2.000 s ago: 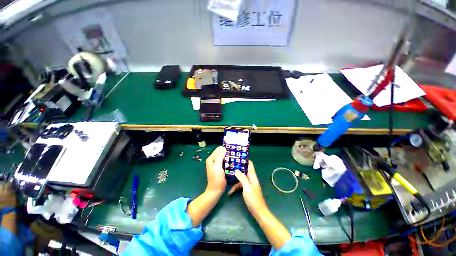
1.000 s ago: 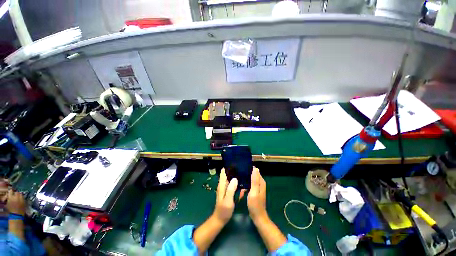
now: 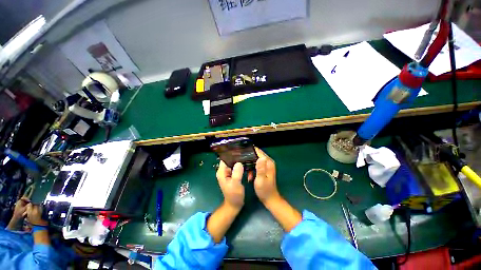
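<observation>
A black smartphone (image 3: 236, 152) is held above the green mat, just in front of the raised shelf's edge. It is tilted and its screen looks dark. My left hand (image 3: 231, 184) holds its left and lower side, with the thumb near the lower edge. My right hand (image 3: 265, 176) is at its right end. The fingers behind the phone are mostly hidden.
A blue electric screwdriver (image 3: 388, 107) hangs at the right over a round pot (image 3: 342, 147). A wire ring (image 3: 320, 184), tweezers (image 3: 349, 225) and a dropper bottle (image 3: 380, 213) lie right. A blue pen (image 3: 159, 212) lies left. A black tray (image 3: 274, 68) sits on the shelf. Another person's hands (image 3: 30, 212) show far left.
The phone went from upright with a lit icon screen, to dark, to tilted sideways and flatter. Both hands still hold it. The camera view has shifted and tilted.
</observation>
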